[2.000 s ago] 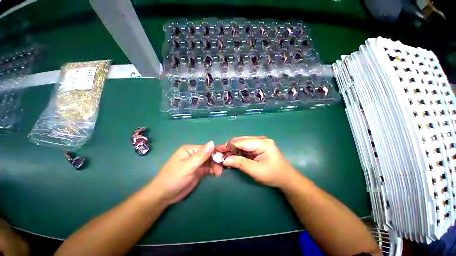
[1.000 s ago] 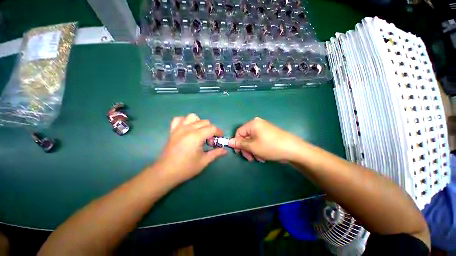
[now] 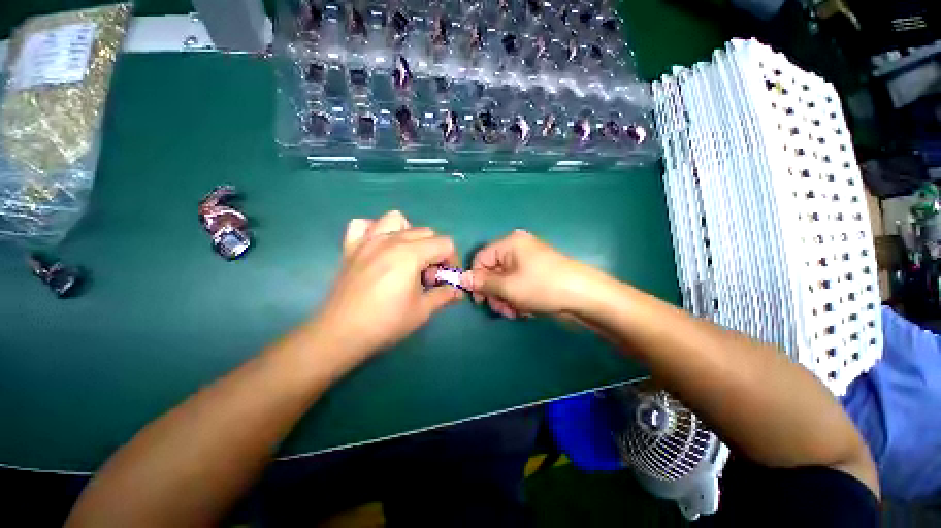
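A small module (image 3: 450, 276) with a pale, silvery face is held between my two hands above the green bench. My left hand (image 3: 390, 270) grips it between thumb and fingers from the left. My right hand (image 3: 516, 274) pinches its right end with thumb and index finger. The fingers hide most of the module, and I cannot tell its exact parts. A coppery-silver module cluster (image 3: 225, 223) lies on the bench left of my hands. A smaller dark piece (image 3: 56, 276) lies farther left.
A clear blister tray (image 3: 475, 157) with rows of dark modules is behind my hands. A clear bag of brass-coloured parts (image 3: 54, 113) lies at left. A tall stack of white trays (image 3: 722, 196) is at right. A fan (image 3: 669, 438) and a blue object (image 3: 583, 431) are below the bench edge.
The view has shifted, so bench items sit higher and farther left. My left hand has turned from palm-up to knuckles-up around the module. My right hand still pinches at it.
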